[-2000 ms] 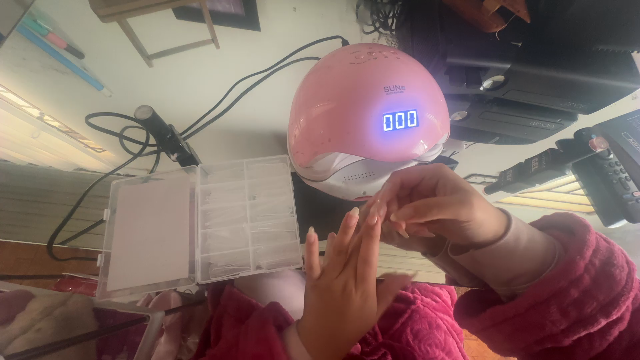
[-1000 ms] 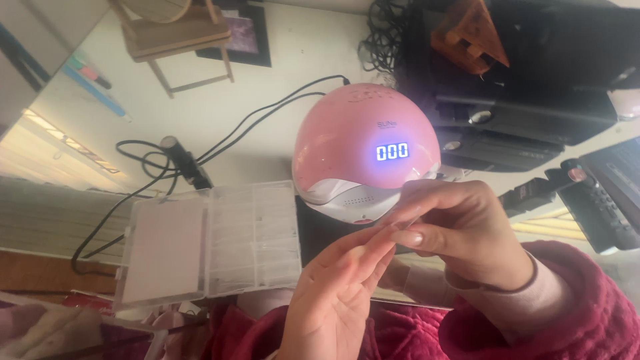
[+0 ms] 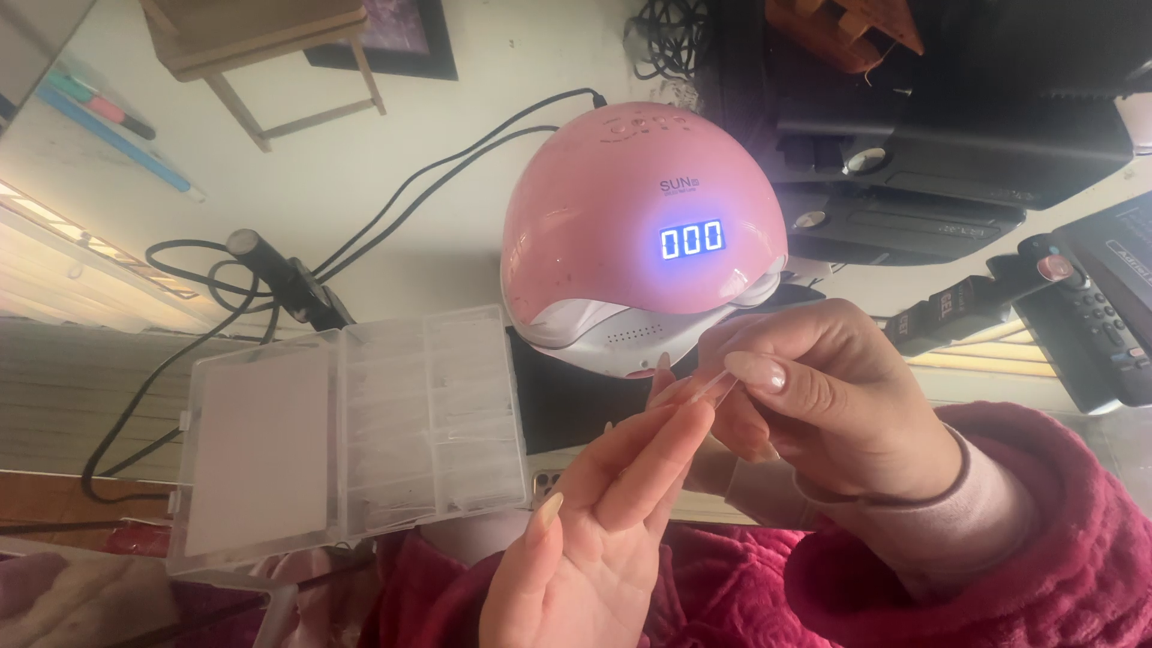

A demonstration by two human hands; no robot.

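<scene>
My right hand (image 3: 828, 396) pinches a clear nail tip (image 3: 715, 387) between thumb and forefinger, against a fingertip of my left hand (image 3: 603, 531). The left hand is palm up, its fingers extended, its thumb apart; it grips nothing. Just beyond the hands stands a pink dome-shaped nail lamp (image 3: 585, 225) with a lit display reading zeros. To the left of the hands lies an open clear plastic compartment box (image 3: 430, 418) holding clear nail tips, its lid folded out to the left. The far fingers of the left hand are partly hidden.
Black cables (image 3: 432, 171) run from the lamp to the left, past a dark cylindrical object (image 3: 279, 270). Pens (image 3: 121, 139) and a small wooden chair-like stand (image 3: 261, 45) are at the upper left. Black devices (image 3: 945, 135), small black boxes (image 3: 958, 306) and a remote control (image 3: 1093, 315) stand at the right.
My left hand has turned from fingers spread upward to palm up. The clear nail tip now shows between my right fingers at the left fingertip.
</scene>
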